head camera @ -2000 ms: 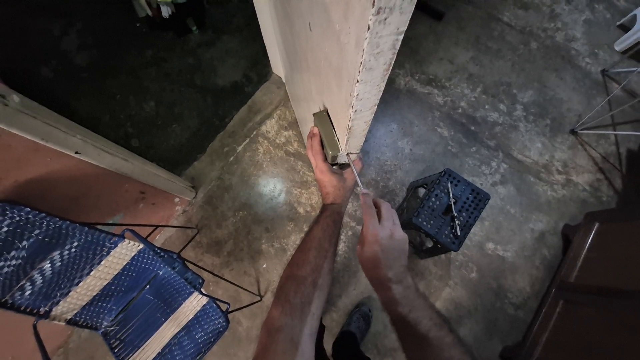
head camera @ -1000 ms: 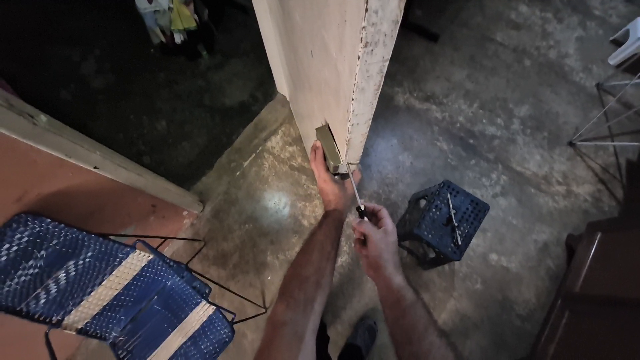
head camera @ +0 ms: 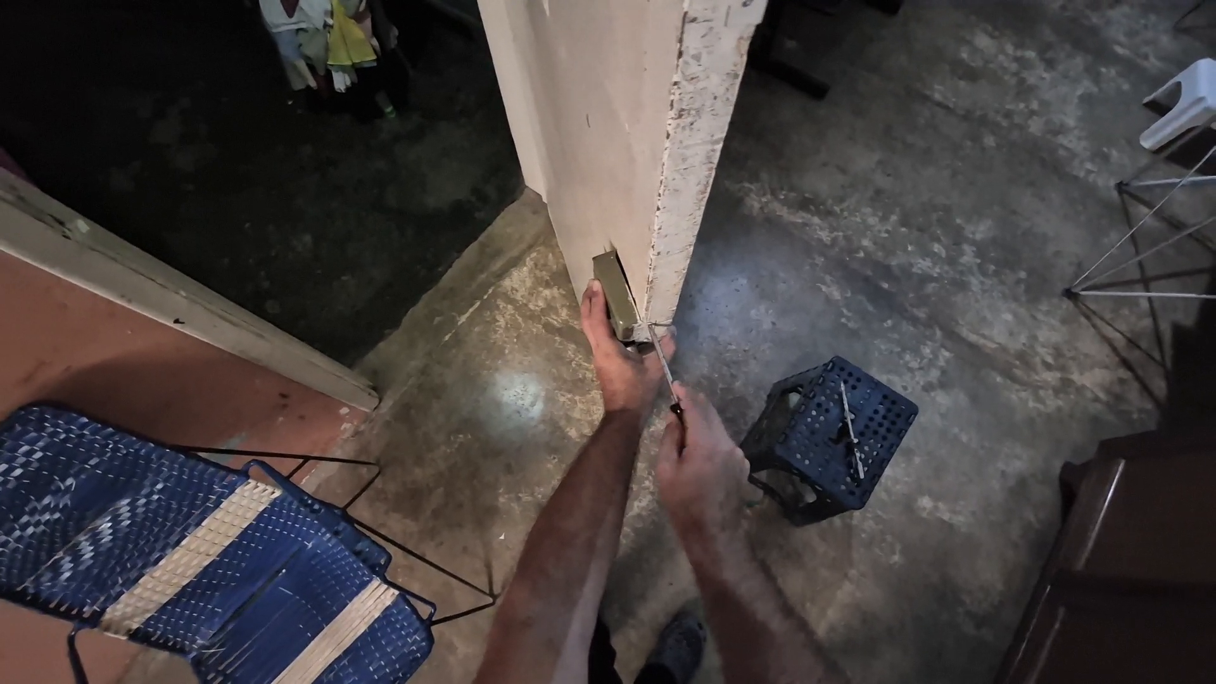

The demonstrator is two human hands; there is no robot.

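A worn white door (head camera: 608, 123) stands open with its edge toward me. Against its face sits an olive-coloured metal lock case (head camera: 617, 294), which my left hand (head camera: 622, 366) grips from below and the left, fingers partly hidden behind the door edge. My right hand (head camera: 701, 451) is closed around the dark handle of a screwdriver (head camera: 663, 359). The thin shaft points up and left, its tip at the lower end of the lock case by the door edge. Whether the tip sits in a screw cannot be told.
A dark blue plastic folding stool (head camera: 817, 427) with a thin metal tool (head camera: 850, 427) on it stands right of my hands. A blue woven chair (head camera: 218, 560) is at the lower left, brown furniture (head camera: 1130, 532) at the lower right. A white plastic stool (head camera: 1183, 104) stands farther off.
My right hand has shifted its grip on the screwdriver handle. The left hand stays on the lock case.
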